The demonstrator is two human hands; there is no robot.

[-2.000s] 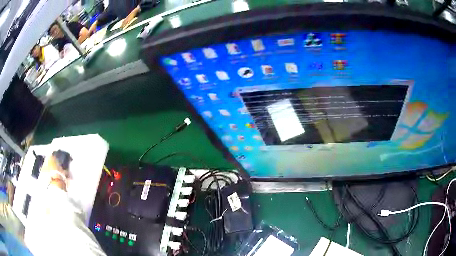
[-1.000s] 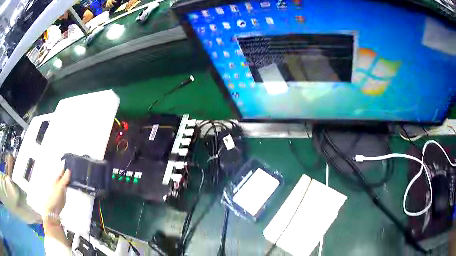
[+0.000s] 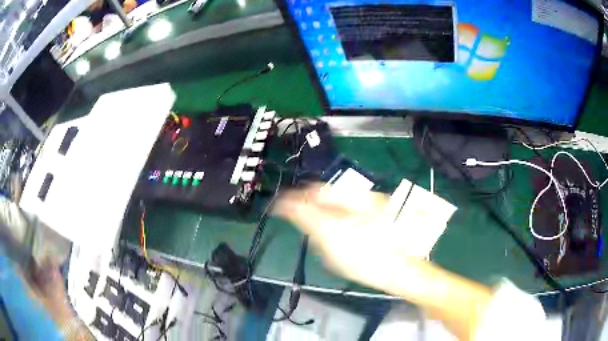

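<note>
A device in clear film with a white face (image 3: 350, 181) lies on the green bench, partly behind my right hand. My right hand (image 3: 303, 205) reaches in from the lower right, fingers pointing left, blurred; whether it holds anything cannot be told. A white pad (image 3: 427, 213) with a dark line across it lies beside the device, partly covered by my right hand and forearm. My left hand (image 3: 45, 283) is a blur at the lower left edge, beside the white foam tray (image 3: 110, 143); its fingers and any held thing cannot be made out.
A black test box (image 3: 200, 156) with white connectors and green lights stands right of the tray. Black cables and an adapter (image 3: 313, 156) lie beside it. A monitor (image 3: 413, 80) stands behind. A white USB cable (image 3: 510, 162) loops onto the dark mouse pad (image 3: 550, 250). A slotted tray (image 3: 117, 303) is below.
My right hand has come into view over the wrapped device. My left hand has moved down and left from the foam tray; the black device it held is no longer clearly visible. The view has shifted.
</note>
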